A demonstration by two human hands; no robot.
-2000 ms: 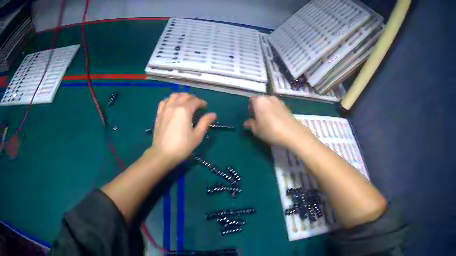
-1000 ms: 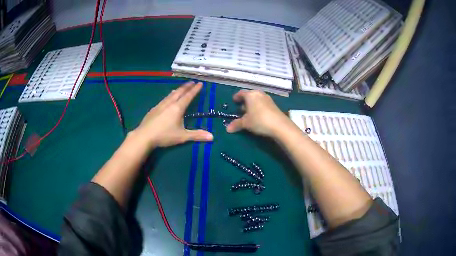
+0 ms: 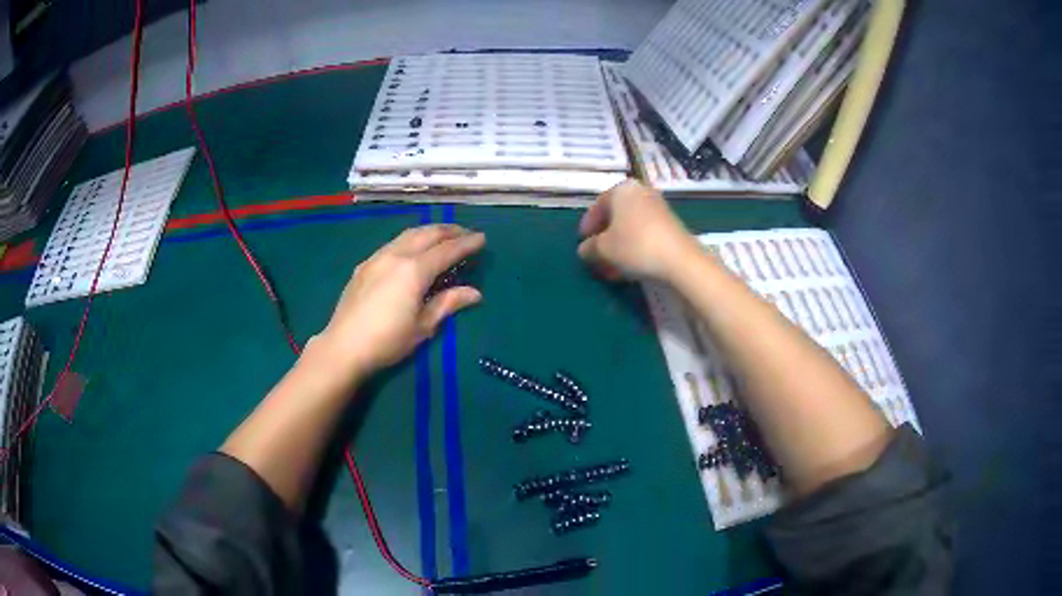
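Observation:
My left hand is over the mat left of centre, palm inward, with a small cluster of dark speaker drivers between its thumb and fingers. My right hand is to the right, below the stacked trays, with its fingers curled together; whether anything is inside them is hidden. Several short black driver stacks lie in two groups on the green mat in front. The black test probe pen lies at the near edge.
Stacked white trays sit at back centre. Leaning trays stand beside the yellow tube. The right-hand tray, partly under my right forearm, holds a dark driver heap. Another tray is at left. Red probe leads cross the mat.
The driver row that lay between my hands no longer shows there; dark drivers now show within my left fingers. My right hand has moved away from my left and its fingers have closed.

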